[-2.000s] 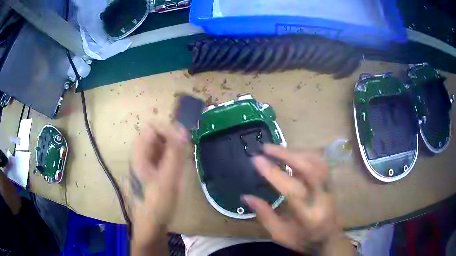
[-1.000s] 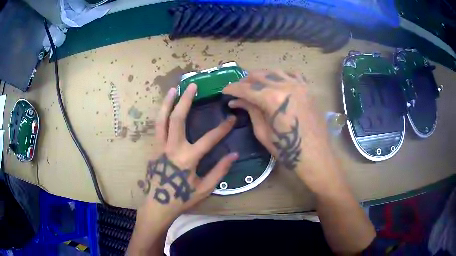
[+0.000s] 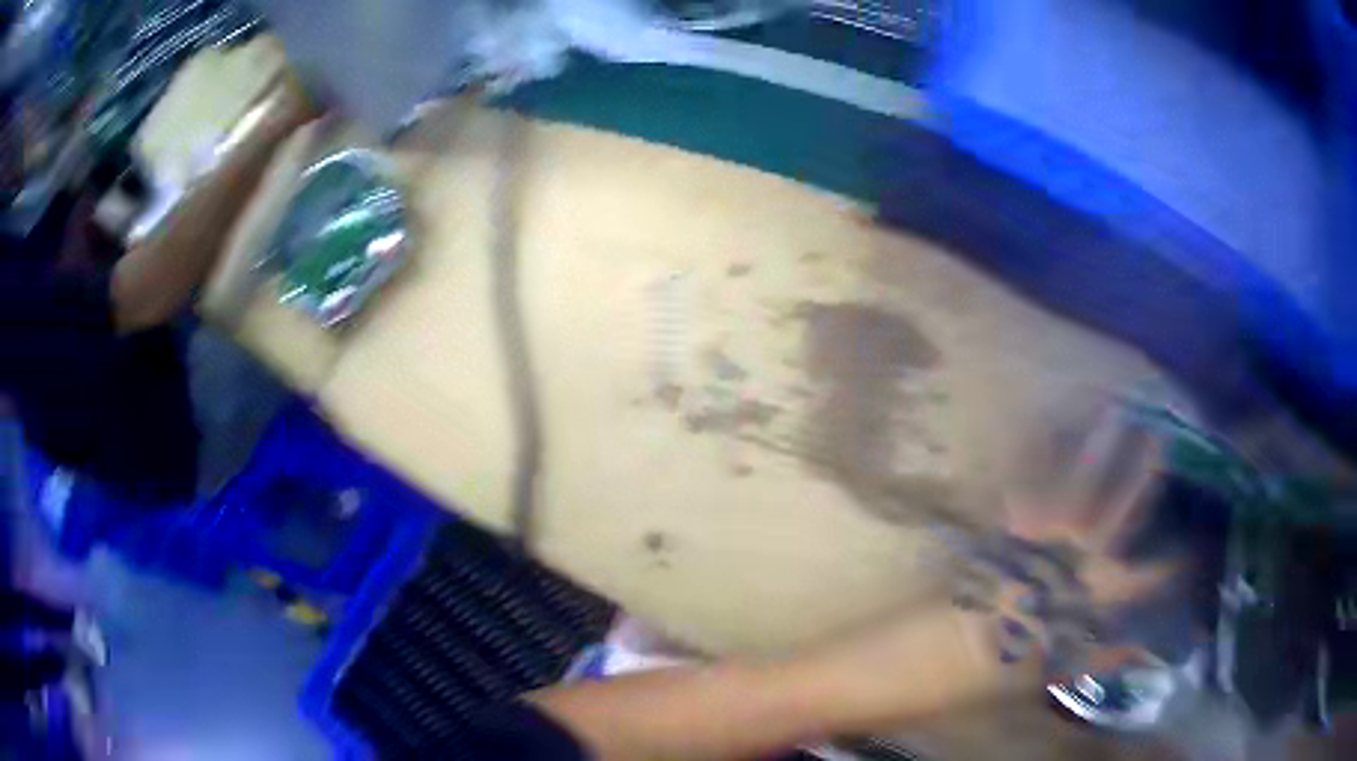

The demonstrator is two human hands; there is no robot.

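Note:
The view is strongly blurred. My left hand (image 3: 1079, 543), tattooed on its back, reaches from the lower middle to the right side of the picture. Its fingers are smeared by motion beside a dark green housing (image 3: 1258, 550) with a pale rim piece at its lower end. Whether the fingers touch or hold the housing cannot be told. The inside of the housing is too blurred to read. I cannot make out my right hand.
Another green housing (image 3: 345, 238) lies at the left bench end, near another person's arm (image 3: 209, 223). A black cable (image 3: 514, 327) crosses the stained cardboard (image 3: 670, 506). A blue crate (image 3: 1101, 134) stands at upper right; a blue crate with black inserts (image 3: 462, 625) is below the bench edge.
The view has swung left and tilted, so the worked housing and my left hand now appear at far right. My right hand and the housings on the right have left view.

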